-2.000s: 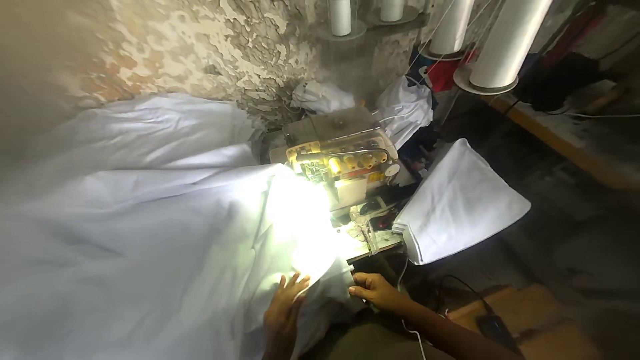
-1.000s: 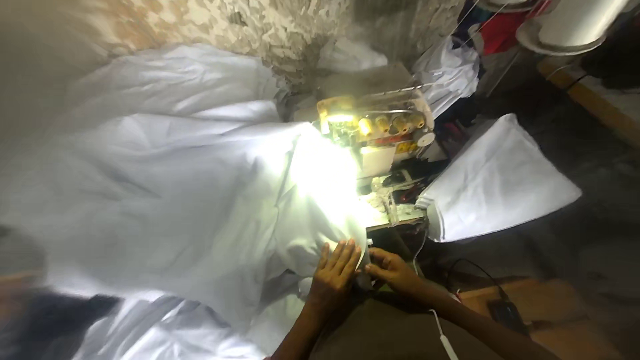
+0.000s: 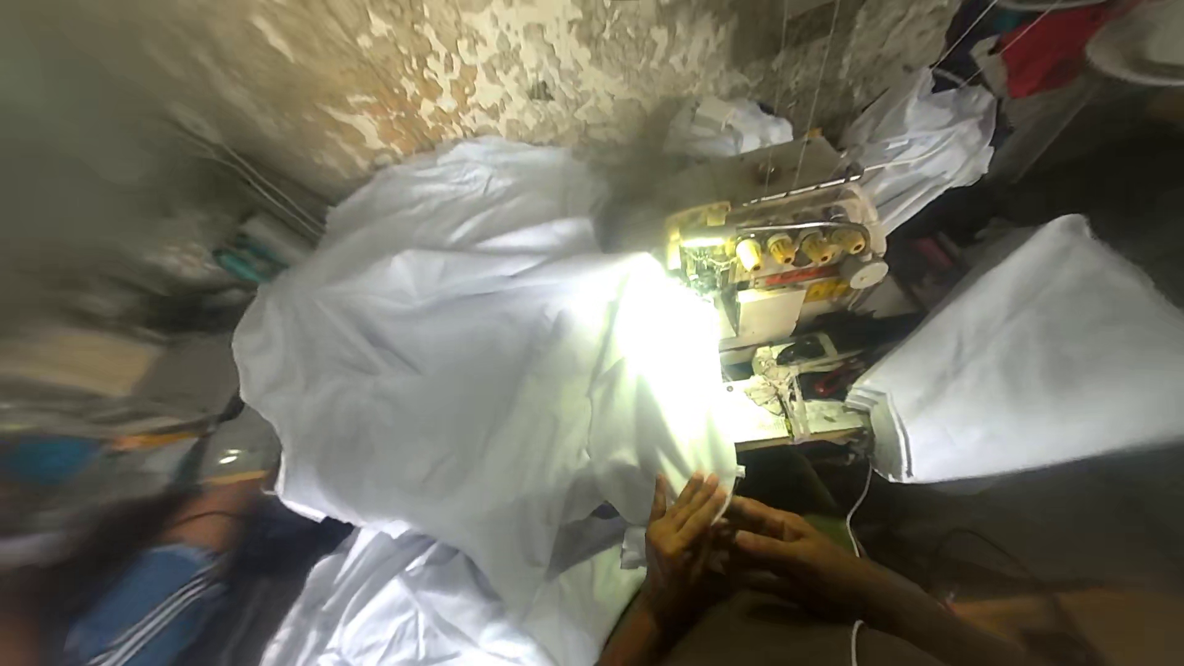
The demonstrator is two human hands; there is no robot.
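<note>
A large white fabric piece (image 3: 444, 351) spreads over the work surface, brightly lit beside an overlock sewing machine (image 3: 777, 250). At the fabric's near right edge, my left hand (image 3: 683, 541) lies on the cloth with its fingers spread. My right hand (image 3: 786, 546) is just right of it, its fingertips at the same edge; whether they pinch the cloth is hard to see. Both hands are below the machine's needle area. Folded white cloth (image 3: 1027, 361) hangs off the machine's right side.
Against a peeling wall (image 3: 518, 65) lies more white cloth (image 3: 731, 127). Thread runs down to the machine from above. Another person's arm (image 3: 208, 513) is blurred at the lower left. A white cord (image 3: 860, 509) hangs right of my hands.
The view has swung left, bringing the other person at the lower left more into sight. My hands have come closer together at the fabric's edge.
</note>
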